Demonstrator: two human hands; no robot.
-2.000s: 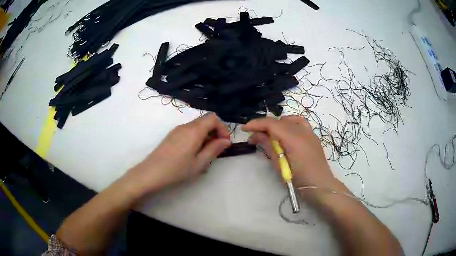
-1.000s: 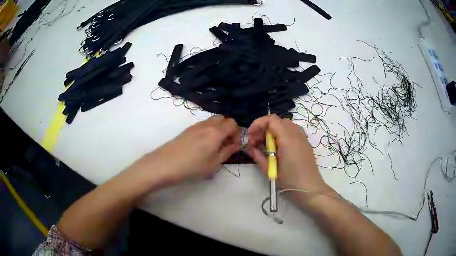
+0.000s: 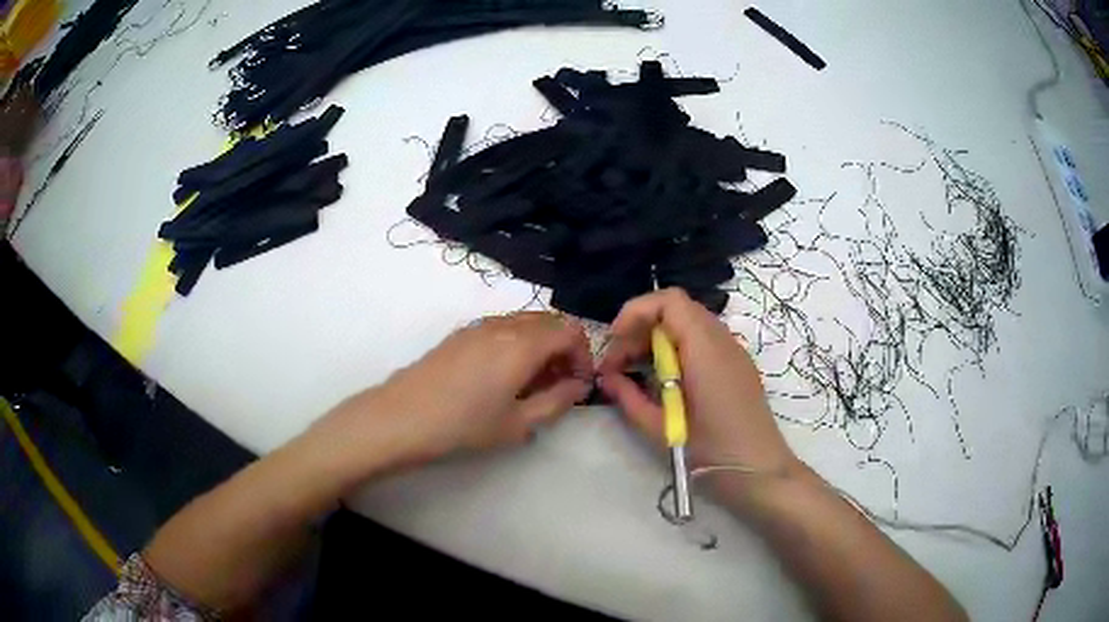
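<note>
My left hand (image 3: 517, 379) and my right hand (image 3: 687, 371) meet at the fingertips near the table's front. A short black fabric tab (image 3: 620, 389) shows between and behind the fingers, mostly hidden. My left fingertips are pinched together at it; what exactly they grip is hidden. My right hand holds a yellow thread-trimming pen (image 3: 670, 395) like a pencil, silver end towards me, thin tip pointing at the heap. The pile of loose black tabs (image 3: 596, 182) lies just ahead of both hands.
A small stack of tabs (image 3: 255, 201) lies left on yellow tape (image 3: 146, 310). Long strips (image 3: 353, 43) lie behind. Thread waste (image 3: 900, 280) spreads right. The pen cord (image 3: 936, 527) runs past a red-and-black tool (image 3: 1051, 541). A power strip (image 3: 1070, 201) is at the right edge.
Compared with the earlier frames, the view has shifted, so the piles sit farther right and slightly lower. The pen has tilted more upright since the oldest frame. My hands stay close together over the tab.
</note>
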